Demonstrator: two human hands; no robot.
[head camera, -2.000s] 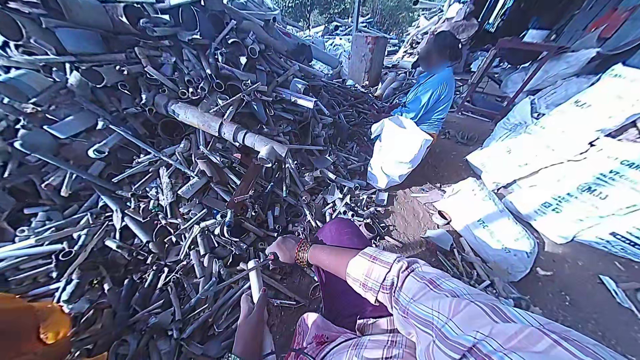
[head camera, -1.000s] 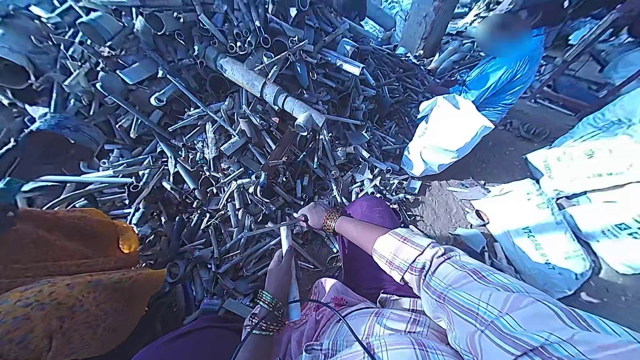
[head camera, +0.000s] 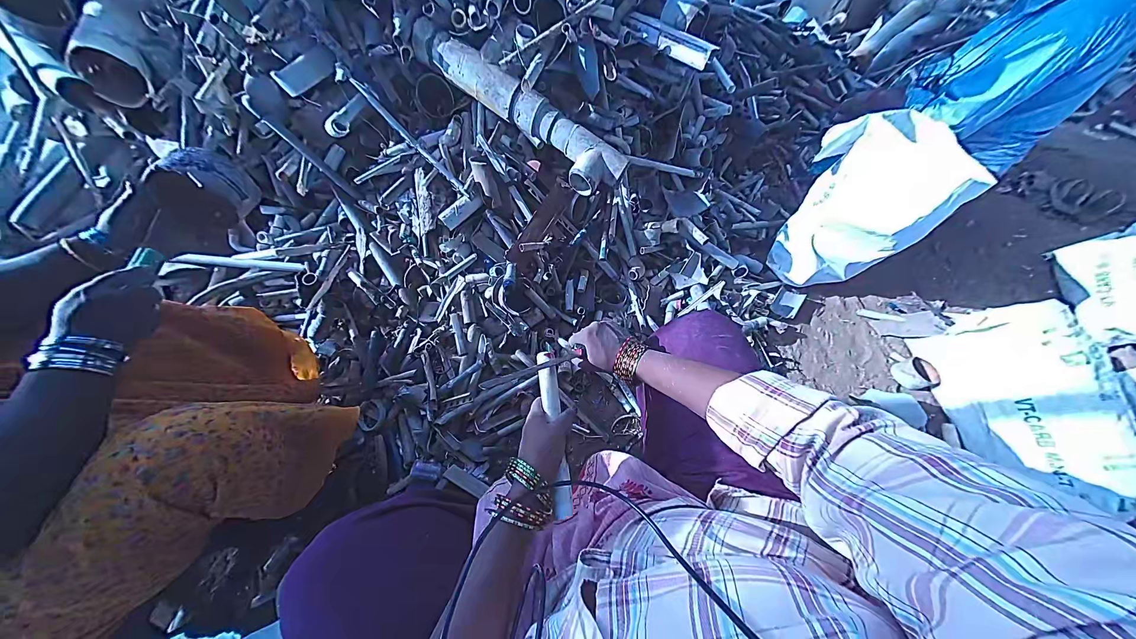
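Observation:
My left hand (head camera: 545, 437), with bangles at the wrist, is closed around a white plastic pipe (head camera: 548, 383). The pipe stands nearly upright, its top end above my fingers and its lower end showing past the wrist. Just to the right, my right hand (head camera: 598, 344) is closed on a thin dark tool, whose kind I cannot tell. The tool reaches left to the pipe near its top; whether it touches the pipe is unclear. Both hands are low over a heap of scrap pipe pieces (head camera: 444, 302).
A large pipe with a tee fitting (head camera: 506, 93) lies on the heap. At left, a co-worker's hands (head camera: 106, 302) are beside a wide dark round piece (head camera: 200, 182). A white sack (head camera: 879, 191) and a blue garment (head camera: 1012, 80) are upper right; more printed sacks (head camera: 1021, 382) lie right.
The view has swung downward. The co-worker's hands and forearms at left have come into view. My hands stay close together at the white pipe.

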